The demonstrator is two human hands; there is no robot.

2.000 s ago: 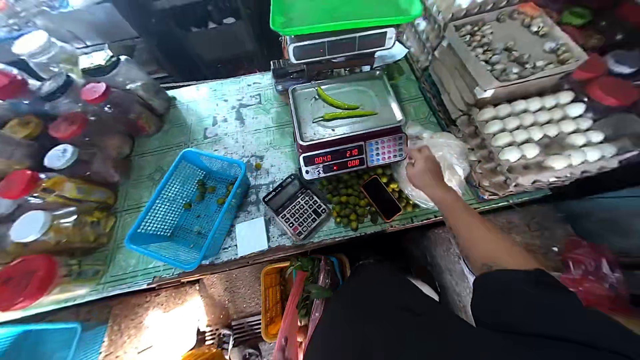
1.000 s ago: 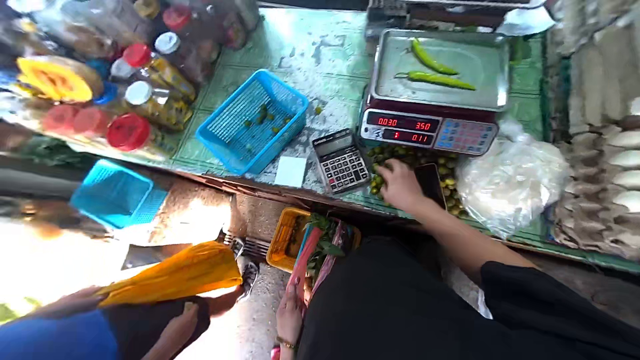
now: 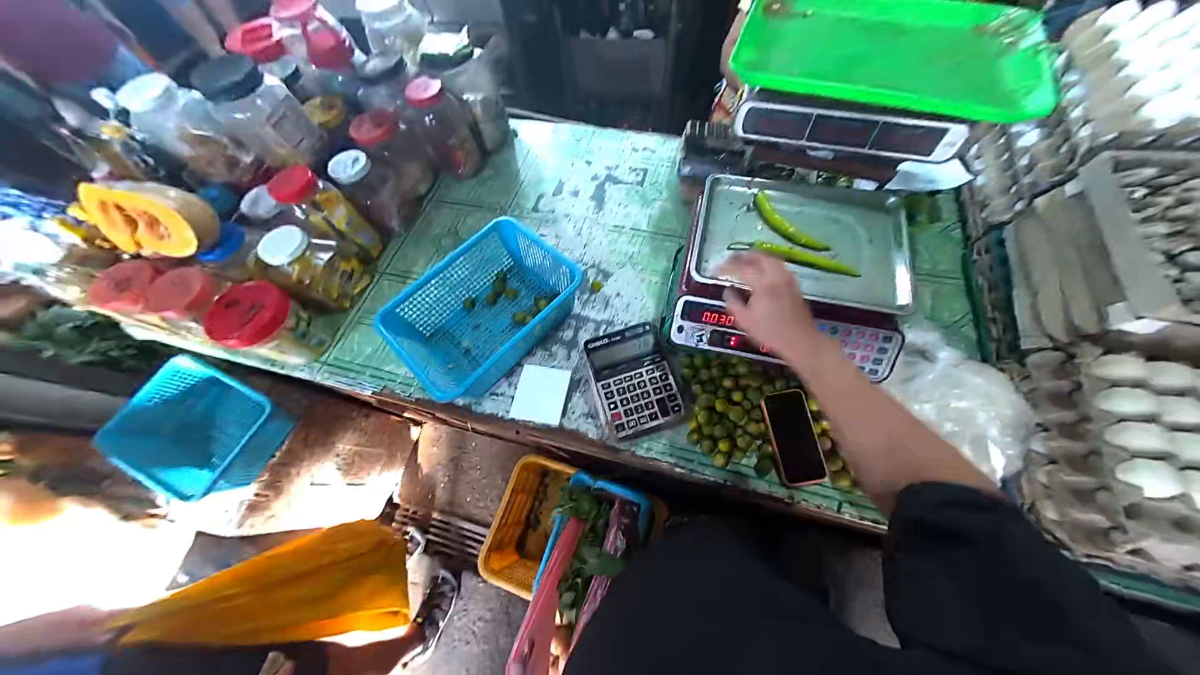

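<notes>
My right hand (image 3: 767, 305) is over the front edge of the digital scale (image 3: 881, 347), its fingertips at the near left rim of the metal pan. I see nothing in it, and it covers part of the display. Two long green chili peppers (image 3: 806, 258) lie on the pan just beyond my fingers. In front of the scale are small green citrus fruits (image 3: 736, 408), with a smartphone (image 3: 795, 439) lying on them. A desk calculator (image 3: 635, 382) rests left of the fruits. My left hand is out of view.
A blue plastic basket (image 3: 478, 309) holding several fruits and a white paper square (image 3: 541, 394) are left of the calculator. Lidded jars (image 3: 281, 248) crowd the left. Egg trays (image 3: 1041, 469) and a clear plastic bag (image 3: 975, 394) stand right. Another person holds orange cloth (image 3: 281, 586) at lower left.
My right hand has moved from the fruits in front of the scale up to the pan's near edge. The left hand near the pink bag, visible a second ago, is no longer seen.
</notes>
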